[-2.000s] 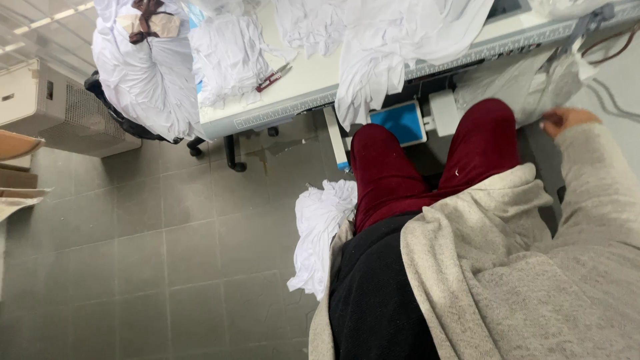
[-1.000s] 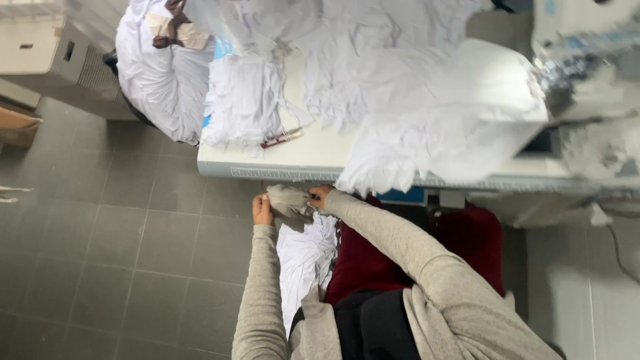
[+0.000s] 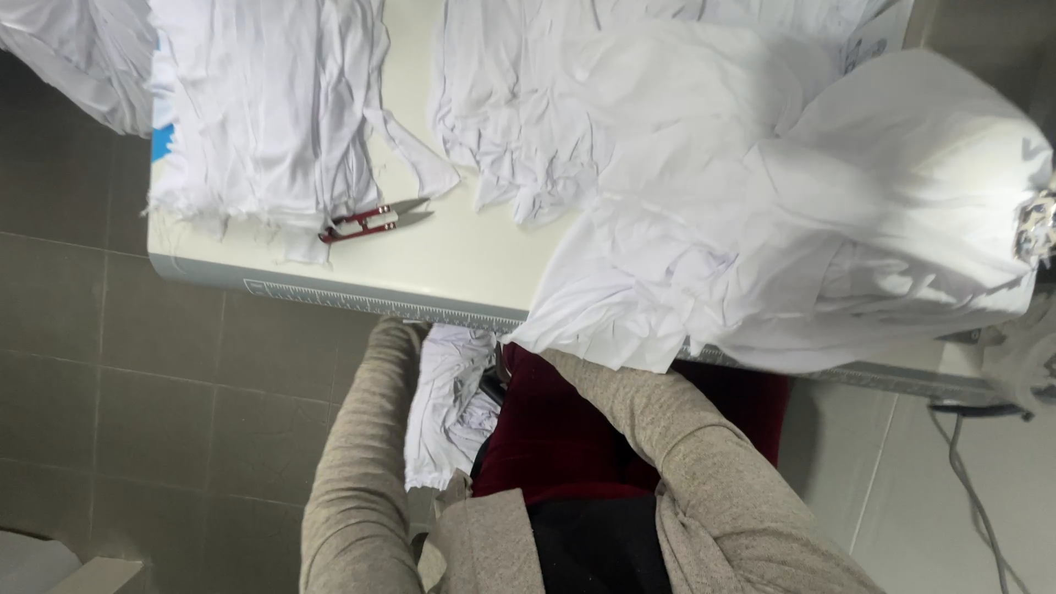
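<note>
Both of my forearms, in beige sleeves, reach under the front edge of the white sewing table (image 3: 462,264), and neither hand can be seen. A white gathered fabric piece (image 3: 452,404) hangs between the left sleeve and my dark red trousers. White fabric (image 3: 660,272) drapes over the table edge and covers the end of my right sleeve. Red-handled thread snips (image 3: 375,221) lie on the tabletop with their blades apart, beside a stack of white fabric pieces (image 3: 264,107).
A printed ruler strip (image 3: 371,304) runs along the table's front edge. More white cloth (image 3: 91,58) bulges at the upper left. A dark cable (image 3: 969,470) hangs at the right above the tiled floor. Part of a pale box (image 3: 33,565) shows at the lower left.
One second ago both hands held a greyish cloth in front of the table edge; now they are out of sight beneath it. The view has moved closer to the table.
</note>
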